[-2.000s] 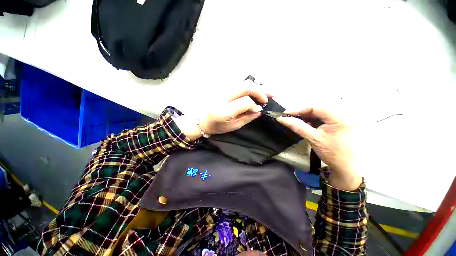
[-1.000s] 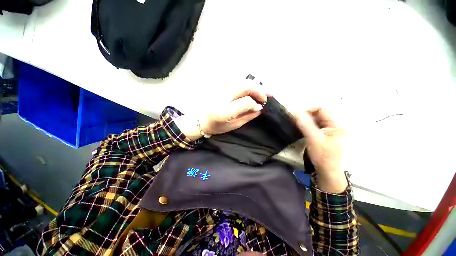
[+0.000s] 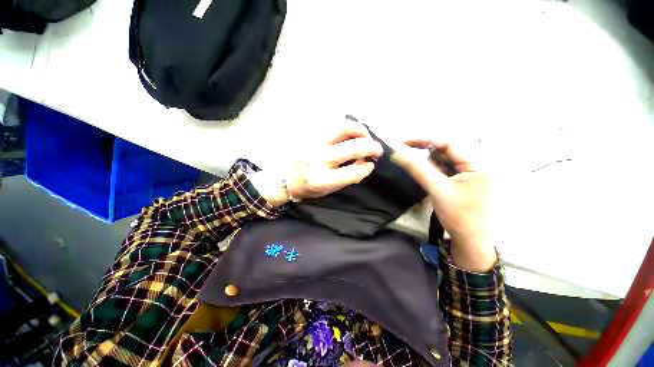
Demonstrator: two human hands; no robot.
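Observation:
A small black bag [image 3: 358, 204] hangs over the table's near edge, above the apron, with its upper end between my hands. My left hand [image 3: 333, 168] grips its upper left part with the fingertips. My right hand [image 3: 452, 190] holds the right edge near the top, thumb against the cloth and fingers bent. Something dark shows in the right palm, partly hidden; it looks like thread snips. A larger black bag [image 3: 211, 64] with a white label lies flat at the upper left.
The white table [image 3: 559, 208] spans the view, with a dark thread at right. Blue bins [image 3: 72, 161] stand below left. A dark heap [image 3: 43, 14] lies at the top left corner. A red-edged frame [image 3: 631, 322] is at lower right. The dark apron [image 3: 323, 265] lies below the cloth.
My right hand left the cloth's upper tip, moved down and right, and is now back up near my left fingers. The larger bag sits slightly differently in view, with more of its label showing.

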